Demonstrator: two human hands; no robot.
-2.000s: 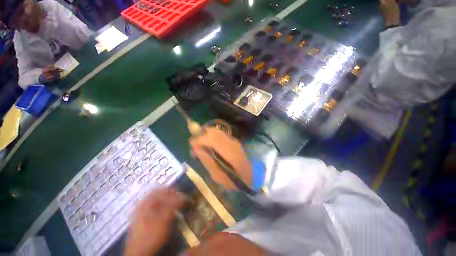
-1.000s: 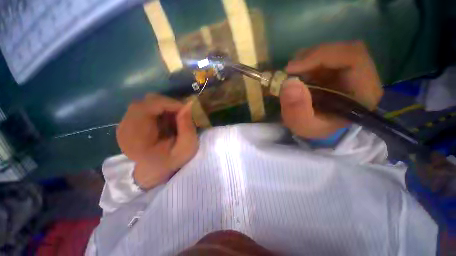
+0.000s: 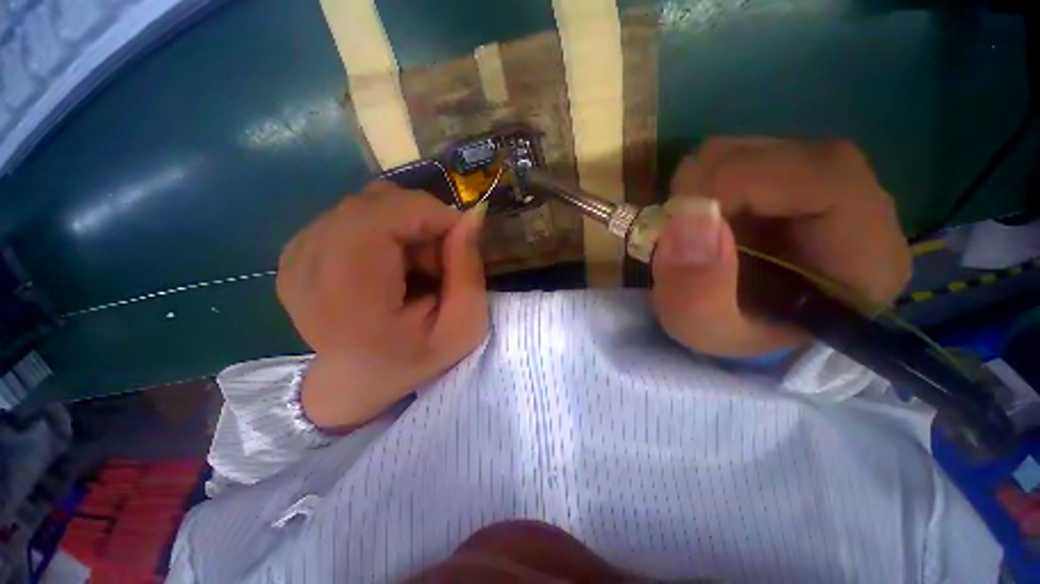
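A dark circuit board module (image 3: 527, 154) with shiny metal spots lies on the brown work pad (image 3: 439, 86). An orange-gold flex strip (image 3: 470, 186) sits at its left side. My right hand (image 3: 781, 245) holds the soldering iron (image 3: 798, 299) by its dark handle, with the metal tip at the board. My left hand (image 3: 388, 291) pinches the end of a thin pale wire (image 3: 495, 183) beside the flex strip, and the wire reaches up to the board. Whether the iron tip touches the wire is too small to tell.
Cream masking tape strips (image 3: 591, 103) hold the pad to the green bench top (image 3: 228, 171). A white tray (image 3: 68, 51) is cut off at the upper left. A thin pale line (image 3: 183, 292) runs over the bench at left. Red items (image 3: 126, 525) are below the bench, lower left.
From two seconds ago, the view has turned down to the pad and the blurred hands have come together there. Since one second ago, the board shows more clearly and both hands stay close to it.
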